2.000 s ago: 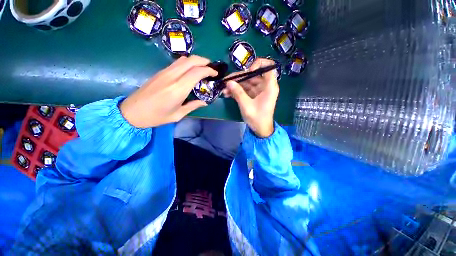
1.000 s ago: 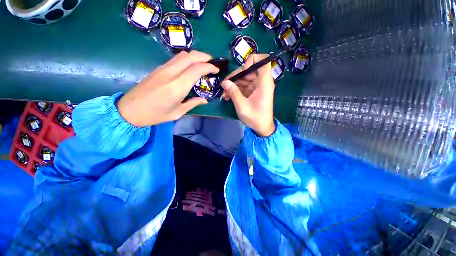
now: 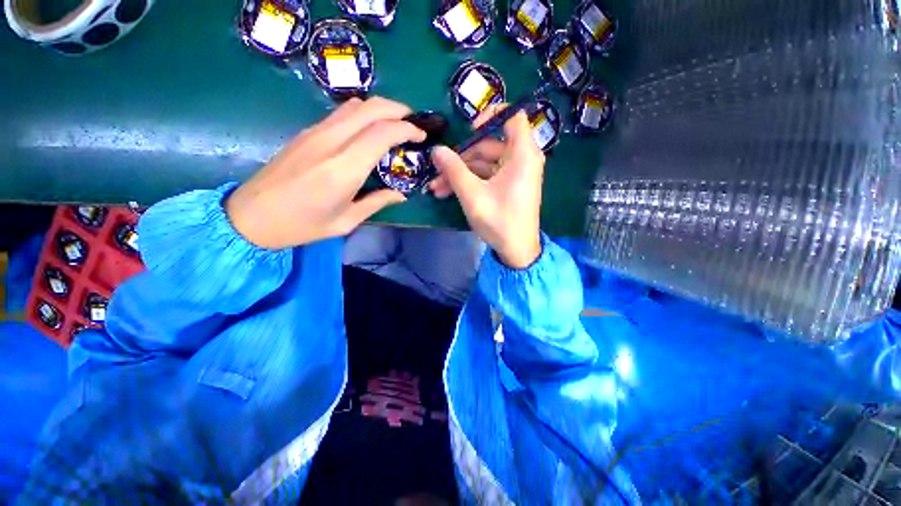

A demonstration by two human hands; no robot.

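My left hand is bare and holds a round housing between thumb and fingers near the bench's front edge. A glossy black disc is held at the housing's upper edge under my left fingertips. My right hand holds dark tweezers like a pen, slanting from upper right down to the housing's right side. The tweezers' tip and any flex between disc and housing are too small to tell.
Several round housings with white and yellow rectangles lie on the green bench. A sticker roll is at upper left, a red compartment tray at lower left. A tall stack of clear blister trays stands at right.
The tweezers' upper end has swung upward and away since the first frame. The left hand keeps the housing and disc in nearly the same place.
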